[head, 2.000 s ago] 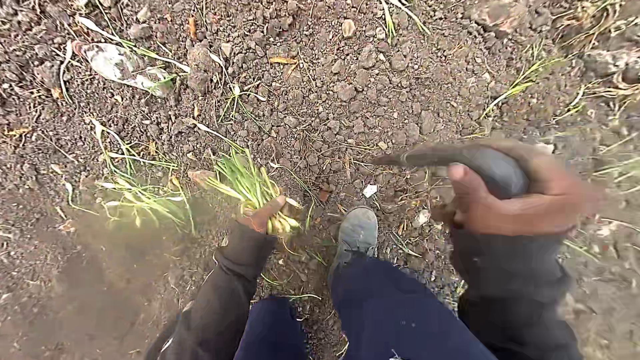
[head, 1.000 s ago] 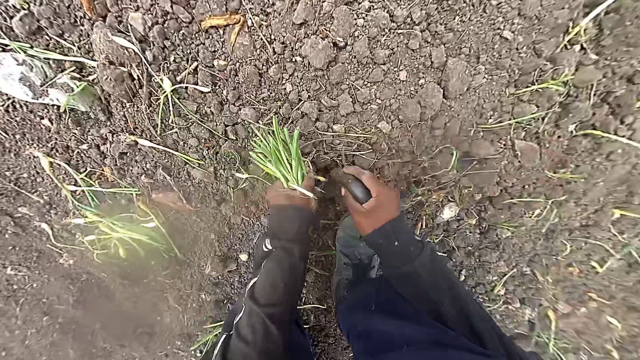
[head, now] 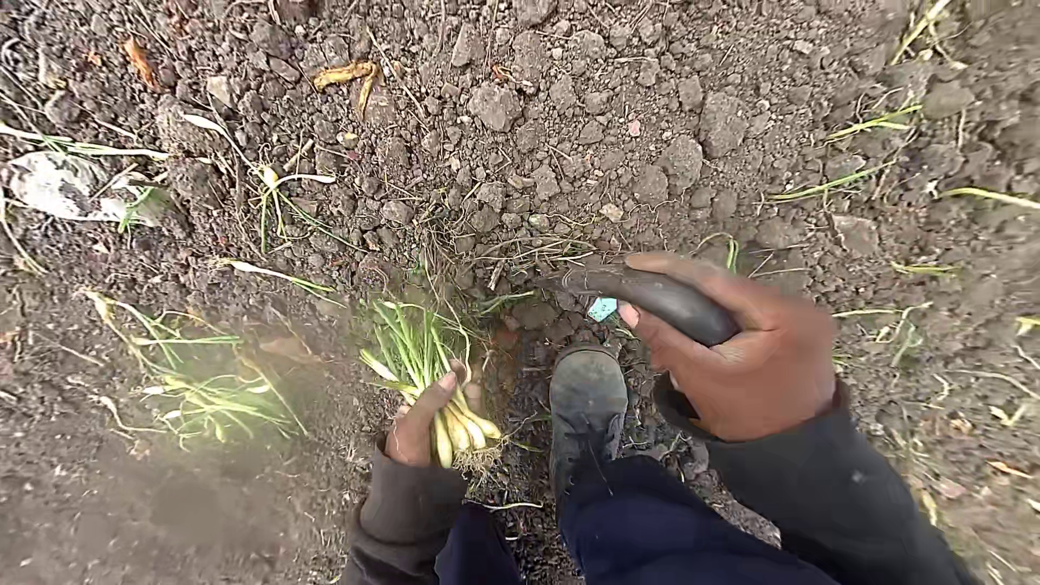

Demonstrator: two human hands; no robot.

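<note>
My left hand (head: 422, 418) grips a bunch of green onion seedlings (head: 467, 426), their pale bulbs and roots toward my body and the cut-looking green tops pointing up and left. To the right, my right hand (head: 739, 357) is closed around a dark, smooth, curved tool handle (head: 682, 305); its narrower end points left, low over the soil, and I cannot tell the exact kind of tool. A small light-blue scrap (head: 602, 309) lies just below the tool. Between the hands there is a gap of soil.
A booted foot (head: 588, 398) stands between my hands. Loose onion seedlings (head: 219, 398) lie in a pile at the left, partly blurred. A whitish crumpled piece (head: 65, 185) lies at the upper left. Cloddy soil (head: 569, 130) with scattered single seedlings surrounds the work spot.
One second ago both hands were close together at the bunch; now my right hand with the tool is farther right. In my left hand, the bulbs and roots show again.
</note>
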